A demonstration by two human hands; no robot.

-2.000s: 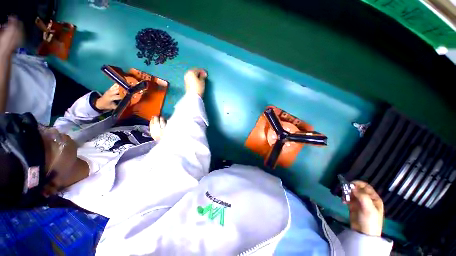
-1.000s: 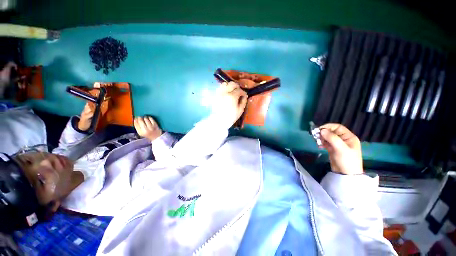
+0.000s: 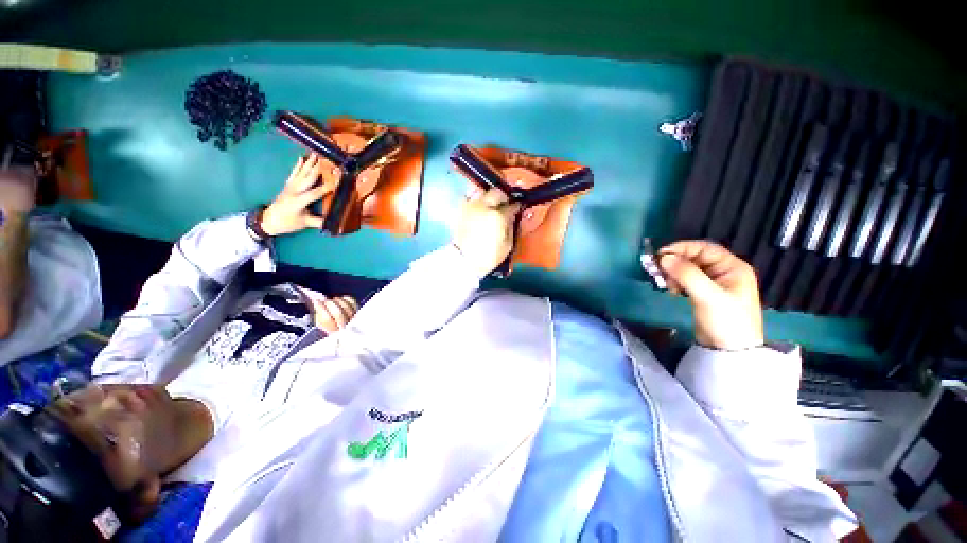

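Note:
A black three-legged leg assembly (image 3: pixel 554 187) lies on an orange-brown fixture (image 3: pixel 545 235) on the teal bench in front of me. My left hand (image 3: pixel 487 230) is on its hub and lower leg, fingers closed around that part; the lower leg is mostly hidden. My right hand (image 3: pixel 717 288) is raised at the bench's near edge and pinches a small silvery centre hub (image 3: pixel 652 265) between thumb and fingertips. Another silvery hub (image 3: pixel 681 129) lies beside the dark ribbed foam tray (image 3: pixel 746 159), which holds several glossy bars (image 3: pixel 839 199).
A neighbouring worker (image 3: pixel 201 318) at left has a hand on a second black leg assembly (image 3: pixel 350 159) on its own orange fixture (image 3: pixel 400 202). A pile of small black parts (image 3: pixel 225 107) lies on the teal bench (image 3: pixel 573 101). Another orange fixture (image 3: pixel 70 170) is at far left.
My left hand stays on the leg assembly, reached since the earliest frame. My right hand has shifted slightly left with the hub. The neighbour's fixture and leg assembly have moved right, close to mine.

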